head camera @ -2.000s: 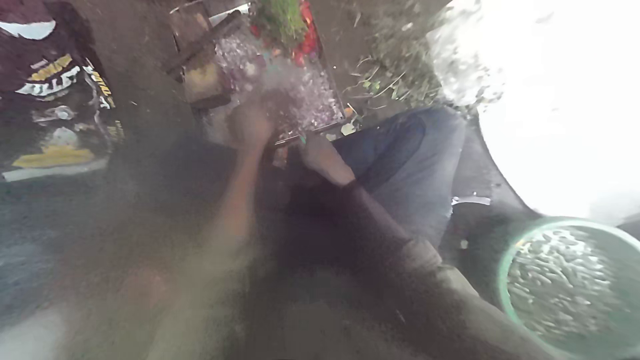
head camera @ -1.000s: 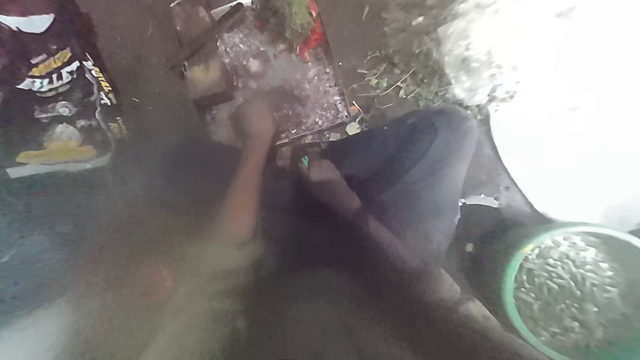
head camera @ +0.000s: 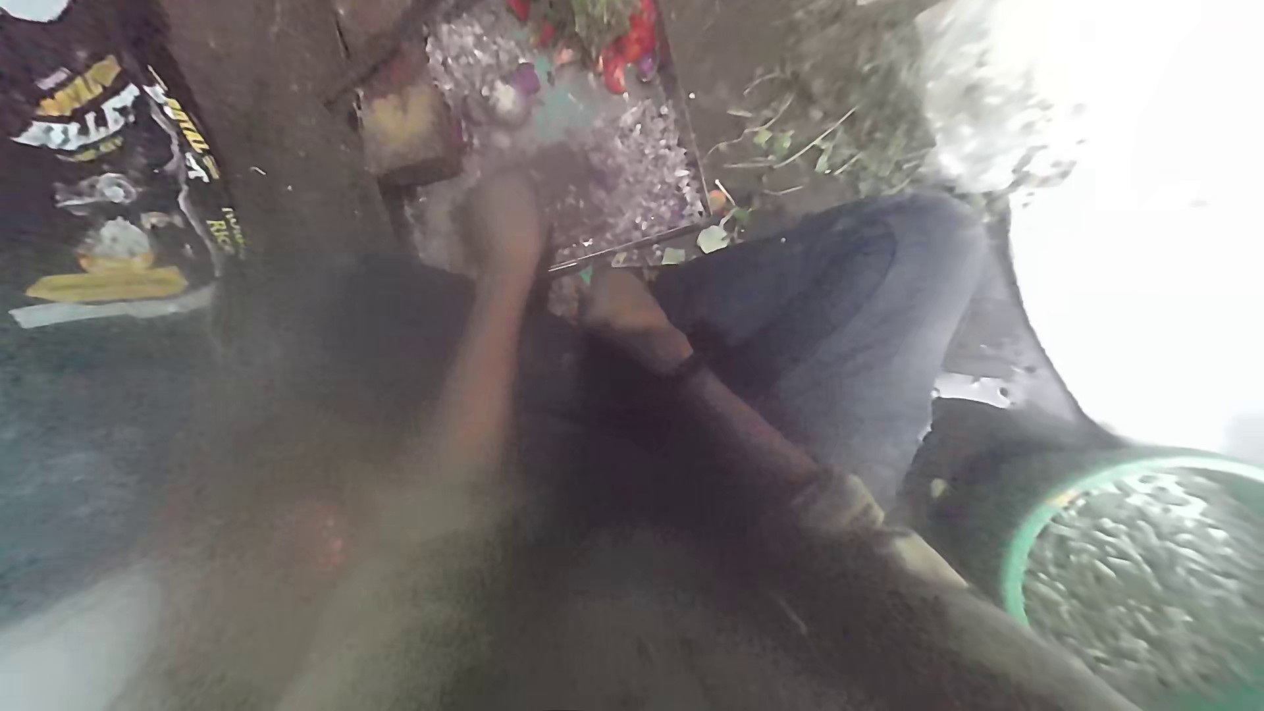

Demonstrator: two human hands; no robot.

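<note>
Blurred, my left hand is over the near left part of a tray strewn with small pale bits; its fingers are not clear. My right hand lies just below the tray's near edge, beside a small green thing; whether it grips this cannot be told. Red pieces and green leafy matter are at the tray's far side. A yellowish-topped block stands by its left edge.
A dark printed sack lies at the left. Plant stems and leaves are scattered right of the tray. A green-rimmed basin of small pale elongated pieces stands at the lower right, below a large white surface. My bent knee is between.
</note>
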